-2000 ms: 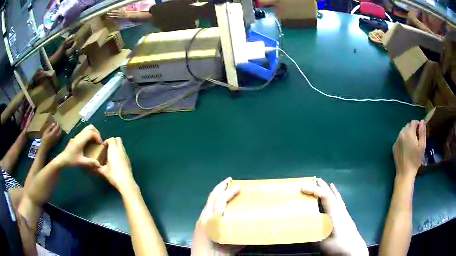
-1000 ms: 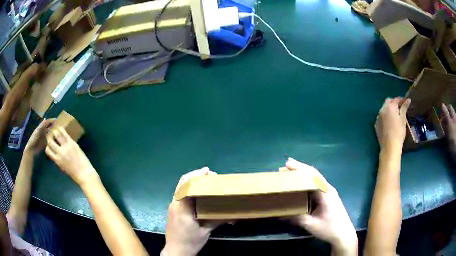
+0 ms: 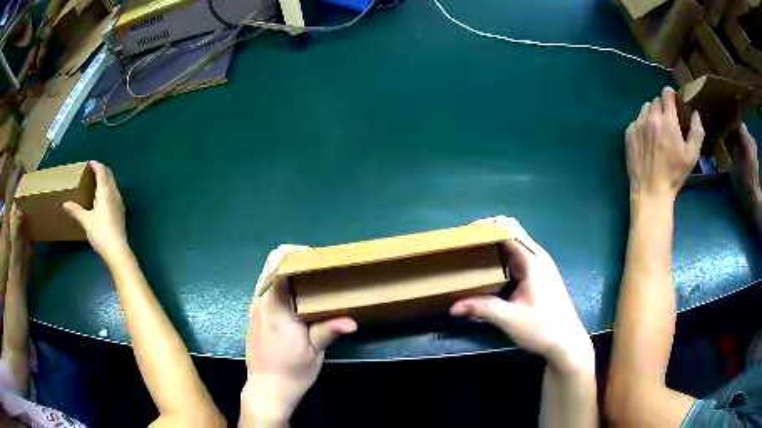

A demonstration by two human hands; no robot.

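A small brown carton [image 3: 393,288] is held at the bench's front edge, its front wall facing me. Its lid [image 3: 393,249] is partly raised, leaving a dark gap above the front wall; the contents are hidden. My left hand [image 3: 288,326] grips the carton's left end, thumb on the front wall. My right hand [image 3: 530,292] grips the right end, thumb also on the front wall.
On the green bench [image 3: 359,159], another person's hands hold a closed carton [image 3: 57,201] at left; other hands hold an open carton [image 3: 710,104] at right. A vented case [image 3: 159,29], cables, white strip [image 3: 79,96] and white cord [image 3: 535,42] lie farther back.
The view has tilted down and shifted right. My hands have tipped the carton so its front wall and the gap under the lid show. The left neighbour's carton now shows as a closed block.
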